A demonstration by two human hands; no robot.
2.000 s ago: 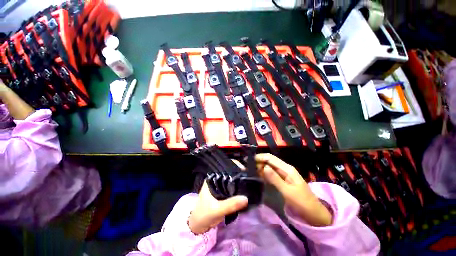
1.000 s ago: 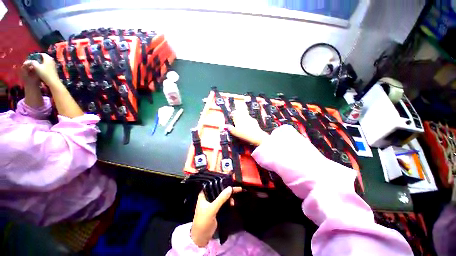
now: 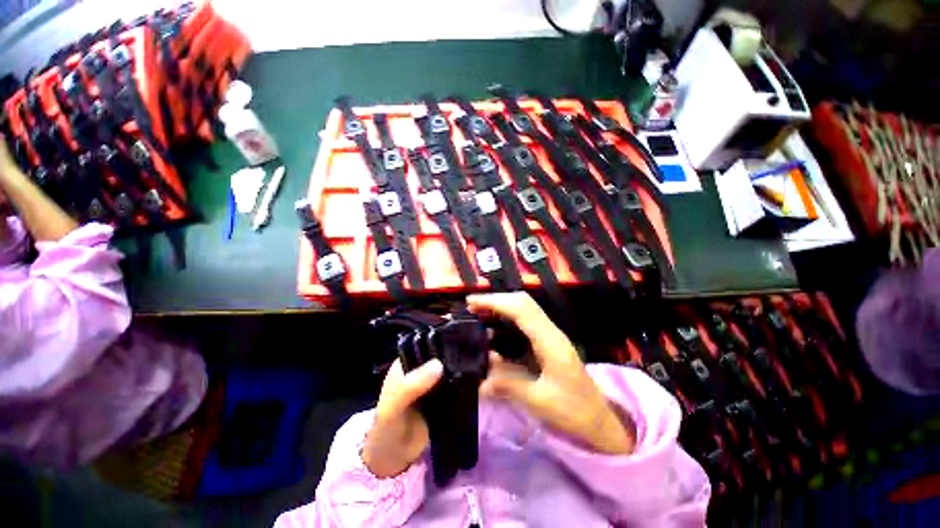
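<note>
A bunch of black smartwatches [image 3: 421,345] is held in front of my chest, below the bench edge. My left hand [image 3: 400,404] is shut on the bunch from the left, thumb on top. My right hand [image 3: 546,373] is at the right side of the bunch, fingers around the nearest watch [image 3: 461,349], whose dark face points up and whose straps hang down. A red-orange compartment tray [image 3: 344,170] lies on the green bench with rows of smartwatches, square case backs up. Some pale cells show at its left.
A white bottle [image 3: 247,132], a blue pen [image 3: 232,213] and a pale tool [image 3: 269,197] lie left of the tray. Stacked trays [image 3: 170,93] and a person's pink sleeve [image 3: 62,299] are left. A boxy white machine [image 3: 711,103], small open box [image 3: 744,196] and lower tray [image 3: 840,397] are right.
My right hand has come back from the tray to the bunch in my left hand. The view has tilted down. More watches lie in the tray's left-middle cells than two seconds ago.
</note>
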